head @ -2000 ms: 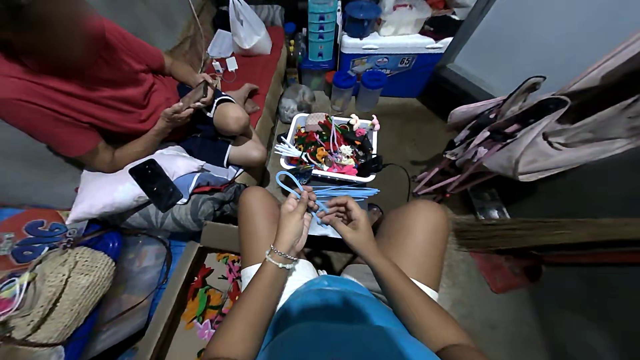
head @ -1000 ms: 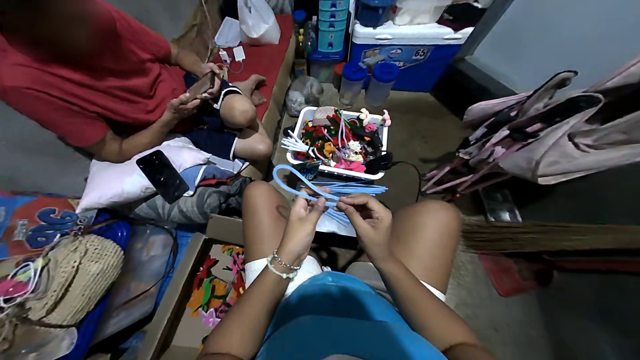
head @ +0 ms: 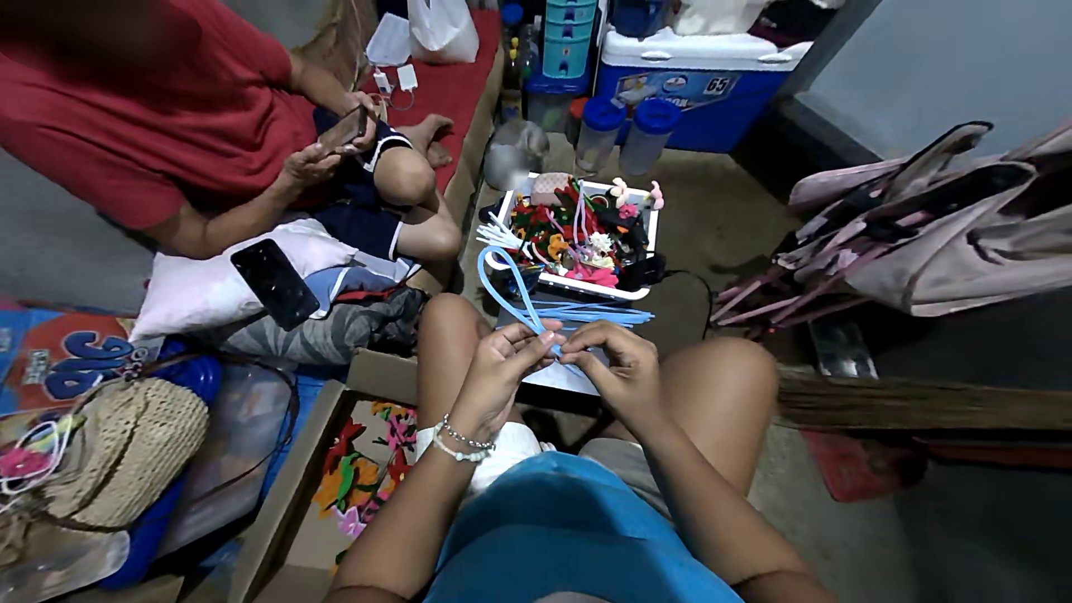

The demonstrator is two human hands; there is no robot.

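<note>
My left hand [head: 507, 368] pinches light blue pipe cleaners [head: 507, 280], which bend into a tall narrow loop above the fingers. Close beside it on the right, my right hand [head: 615, 360] grips the lower part of the same blue strands with thumb and forefinger. Behind both hands, more straight blue pipe cleaners [head: 599, 313] lie in a bundle on a small surface over my lap. Beyond them stands a white tray [head: 652, 243] full of fuzzy flowers, with white pipe cleaners sticking out at its left edge.
A cardboard box [head: 289, 494] with colourful fuzzy flowers stands left of my legs. At the left sits a person in a red shirt [head: 167, 109] holding a phone, with a black phone [head: 275, 283] on a pillow nearby. A blue cooler [head: 703, 100] is behind; a folded stroller [head: 913, 226] is at the right.
The blue loop was wide and leaned left a second ago; now it stands taller and narrower above my left hand. Both hands remain close together on the strands.
</note>
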